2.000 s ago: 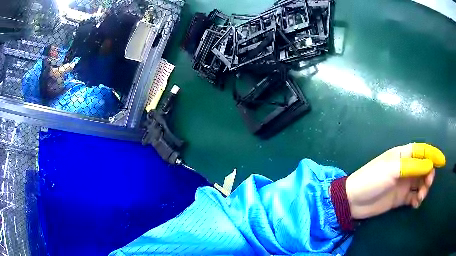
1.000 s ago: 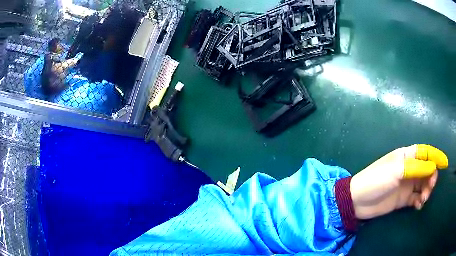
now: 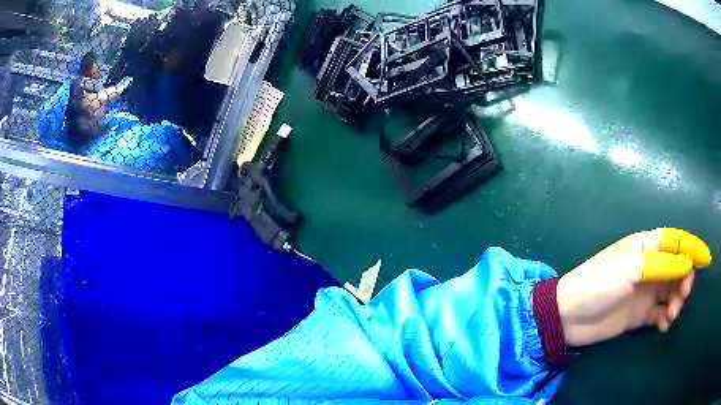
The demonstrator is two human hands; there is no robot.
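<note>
My left hand (image 3: 624,293) is at the lower right, over the green mat (image 3: 379,229). It wears a blue sleeve with a dark red cuff and yellow finger cots on two fingers. Those two fingers lie close together and the others are curled. I see nothing held in the hand. My right hand is out of the picture. Black open plastic frames (image 3: 466,51) lie in a tangled heap at the top centre. More black frames (image 3: 443,162) lie just below the heap, away from my hand.
A black pistol-like tool (image 3: 265,206) with a pale tip lies left of centre beside a blue panel (image 3: 174,293). A pale scrap (image 3: 368,281) lies near my sleeve. A yellowish printed sheet (image 3: 259,123) is by the metal rail (image 3: 231,119). A person in blue (image 3: 134,142) sits behind mesh at upper left.
The view has shifted slightly, so the frames and tool appear a little further right and higher. My left hand sits slightly further right in the picture, with the same finger pose.
</note>
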